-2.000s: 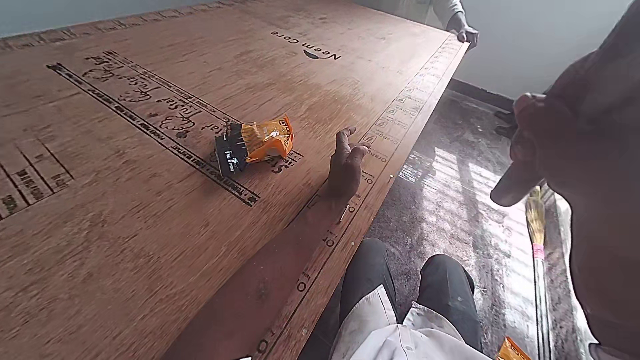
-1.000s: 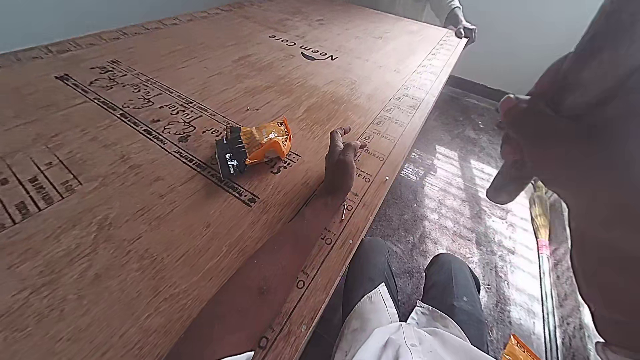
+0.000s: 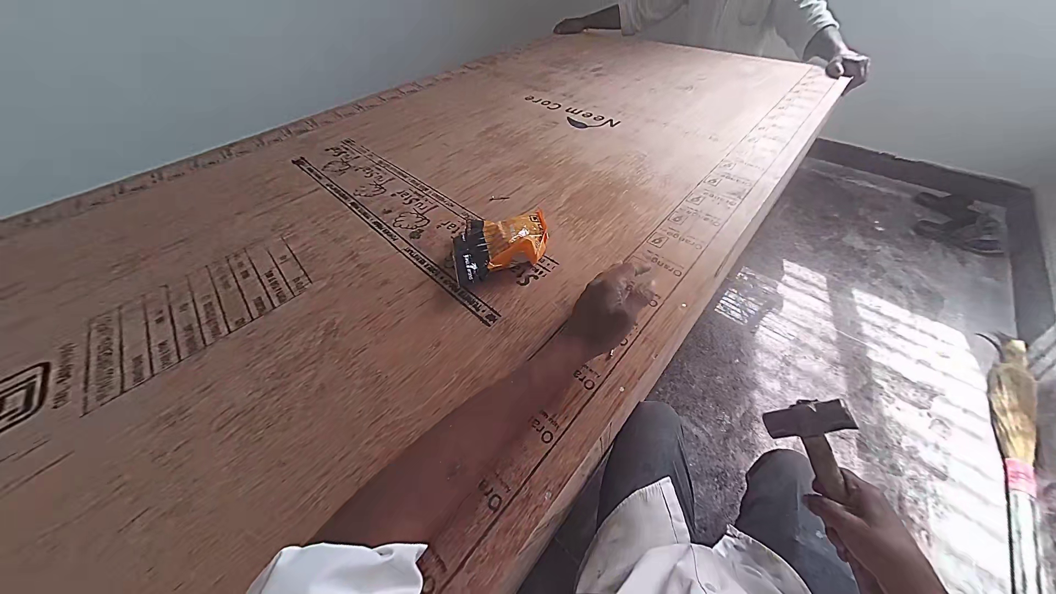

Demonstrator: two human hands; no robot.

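My left hand [image 3: 612, 301] rests near the long right edge of a printed plywood board [image 3: 412, 355], its fingers bent; whether something small is between them cannot be told. My right hand [image 3: 862, 516] grips the wooden handle of a hammer [image 3: 813, 419], held head up beyond the board's edge, above my knee. On the board, left of my left hand, lies an orange and black plastic packet [image 3: 501, 246]. A few small light specks, perhaps nail heads, show along the board's edge.
At the far end a co-worker's hands [image 3: 850, 66] hold the board's corners. A broom [image 3: 1013, 404] stands at the right, over a shiny dark floor [image 3: 874, 330]. Dark footwear [image 3: 957, 223] lies near the far wall. A pale wall [image 3: 206, 82] runs along the left.
My right hand, large and raised near the camera before, is now lower, and the hammer has come into sight. The co-worker's second hand and torso now show, as the view has shifted.
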